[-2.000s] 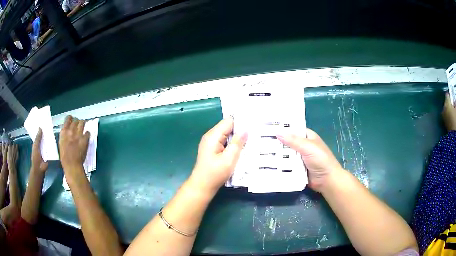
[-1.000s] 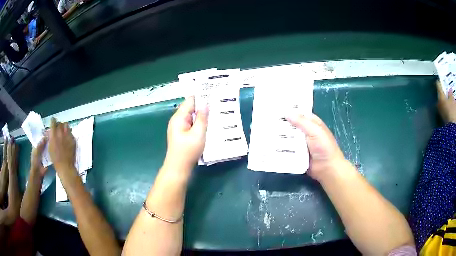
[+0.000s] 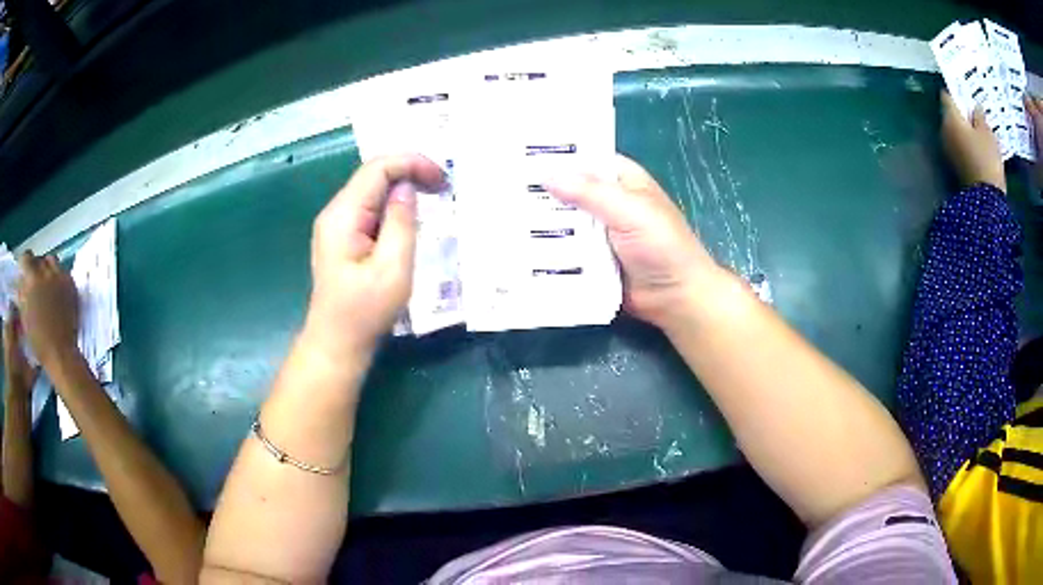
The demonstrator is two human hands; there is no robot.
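Note:
White printed leaflets with short black bars are held above the green bench in two groups side by side, edges touching or overlapping. My right hand (image 3: 646, 234) grips the right leaflet stack (image 3: 498, 251) by its right edge, thumb on its face. My left hand (image 3: 372, 246) has its fingers bent at the left leaflets (image 3: 395, 120), which lie partly behind the hand. The left leaflets' lower part looks greyer and blurred. How many sheets each hand holds cannot be told.
The scuffed green bench (image 3: 263, 274) has a pale far rail (image 3: 732, 43). At left, a neighbour's hands are by a leaflet pile (image 3: 96, 299). At right, a person in dotted blue sleeve covers (image 3: 961, 331) holds an opened printed leaflet (image 3: 986, 86).
The two leaflet groups, apart a second ago, are side by side again. My left hand's fingers are now more bent. The view has shifted, showing more of the right neighbour and my purple top.

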